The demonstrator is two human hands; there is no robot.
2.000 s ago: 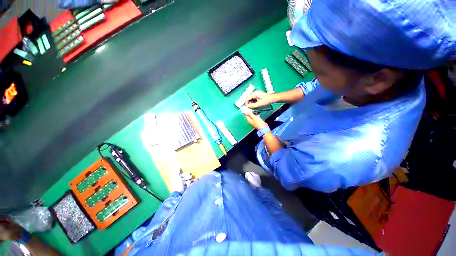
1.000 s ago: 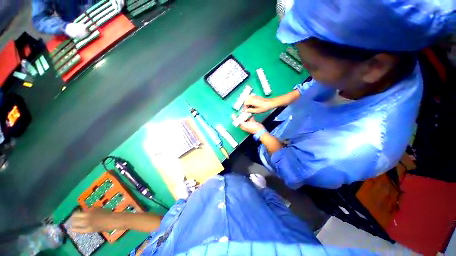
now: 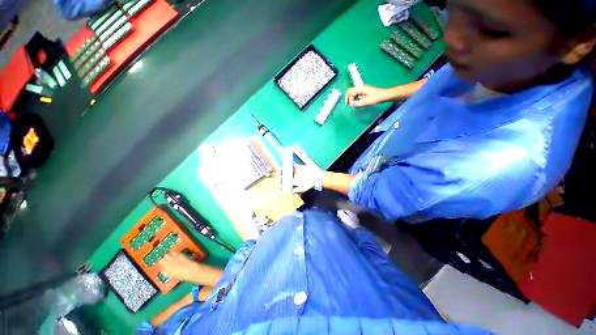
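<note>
My left hand (image 3: 261,224), in a white glove, is small and partly hidden at the near edge of the brightly lit tan board (image 3: 278,198). Its fingers are unclear. My right hand (image 3: 347,218), white-gloved, is low by my right side, off the bench; its fingers cannot be made out. A striped silvery-grey piece (image 3: 256,165) lies on the tan board. A light-blue electric screwdriver (image 3: 269,137) lies to its right, partly covered by the right-hand worker's hand (image 3: 306,178), which holds a white strip (image 3: 287,169) over the board's right edge.
The right-hand worker's other hand (image 3: 366,96) is near white strips and a black-rimmed parts tray (image 3: 305,76). At left, another person's hand (image 3: 178,267) is over an orange fixture (image 3: 141,221), beside a second tray (image 3: 128,281) and a black screwdriver (image 3: 189,214).
The right-hand worker's nearer hand has moved left to the tan board with a white strip; the other hand is apart from it. The left-hand person's hand has moved from the tray to the orange fixture.
</note>
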